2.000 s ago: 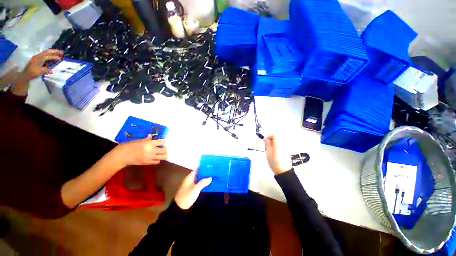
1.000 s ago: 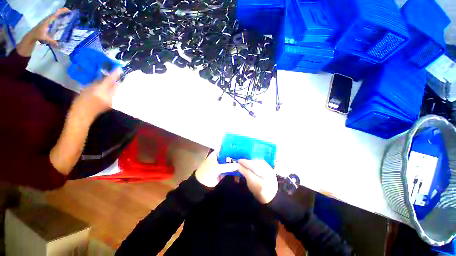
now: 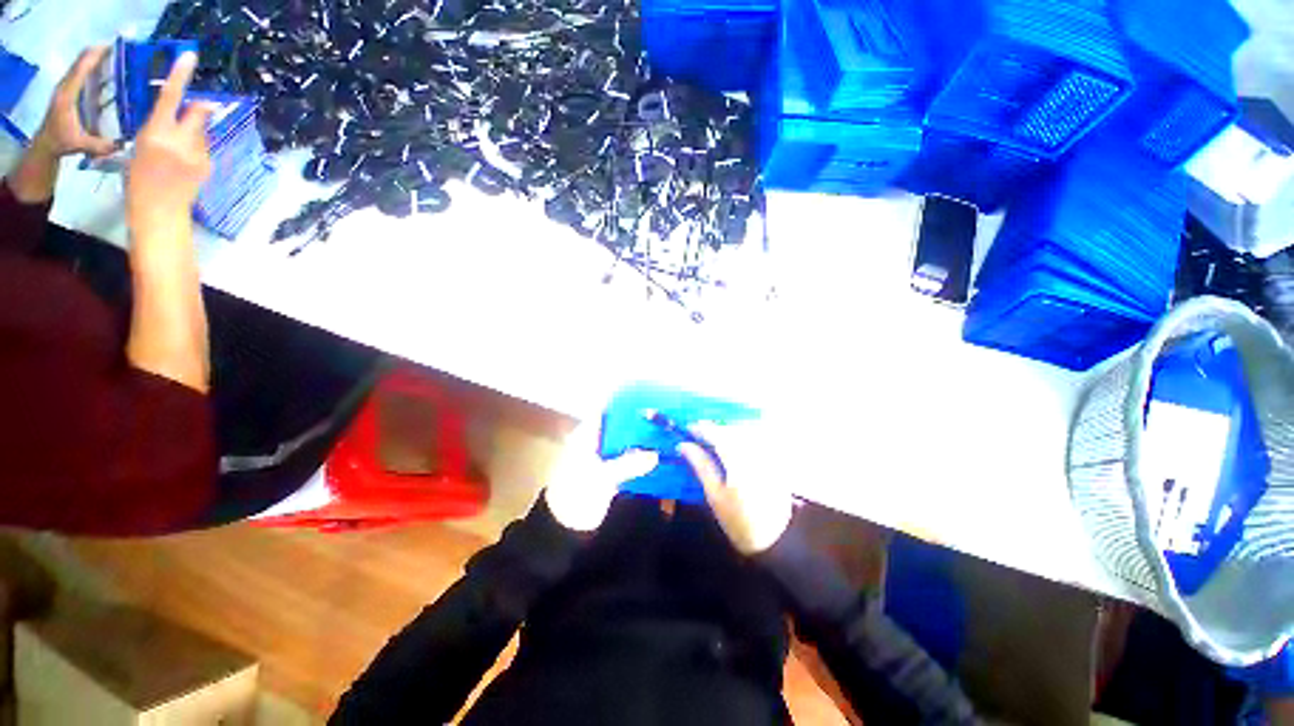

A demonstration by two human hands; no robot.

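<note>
A blue insert tray is held at the table's front edge, in front of my body. My left hand holds its left side, with the thumb over the front. My right hand is at the tray's right side, its fingers on a short black cable that lies over the tray. Glare washes out both hands, so the exact finger contact is hard to see. A wide heap of black cables lies behind on the table.
Stacked blue trays and a smartphone are at the back right. A round grey basket holds packs at the right end. At left, another person's hands hold a blue pack over a stack. A red stool is below.
The blue tray has come between both my hands from my left hand alone, and my right hand has moved from the table to it. The neighbour's hands have moved to the stack at left.
</note>
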